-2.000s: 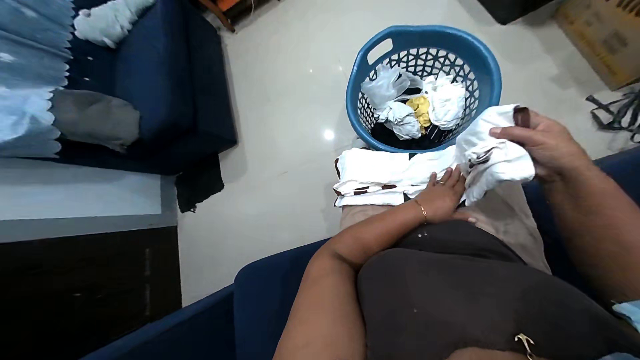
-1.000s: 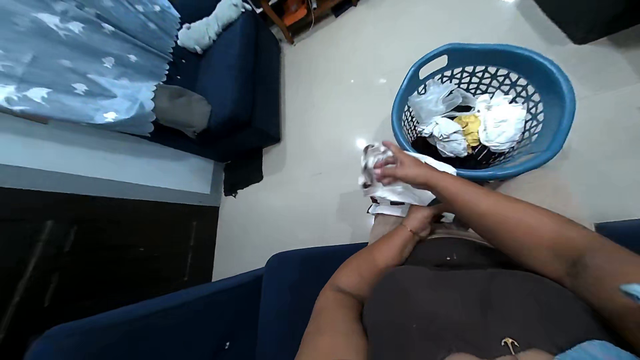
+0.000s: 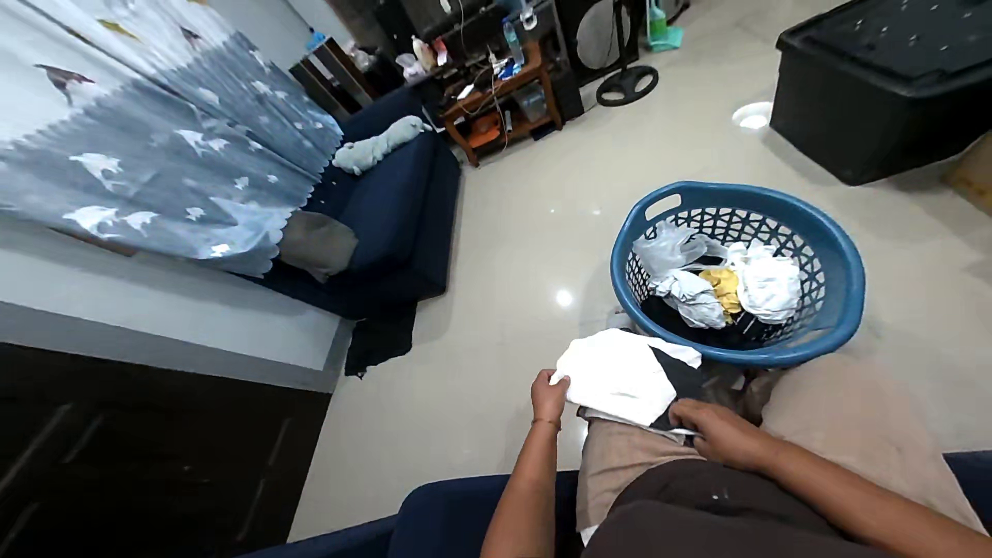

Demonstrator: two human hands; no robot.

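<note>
A white and black cloth garment lies spread over my thigh. At its left edge, my left hand pinches the white fabric between thumb and fingers. My right hand grips its dark lower right part, with the fingertips partly hidden in the cloth. Just beyond my knees stands a blue plastic laundry basket. Inside it are a crumpled white cloth, a yellow cloth, a pale grey cloth, a translucent plastic bag and dark fabric.
I sit on a dark blue sofa. A large black storage box stands beyond the basket at the right. On the left are another blue sofa with a grey cushion and a patterned curtain. A wooden shelf stands farther back.
The white cloth, bunched in my right hand before, is now spread over my thigh. My left hand has moved out to its left edge, my right hand back to its right side. The view has shifted.
</note>
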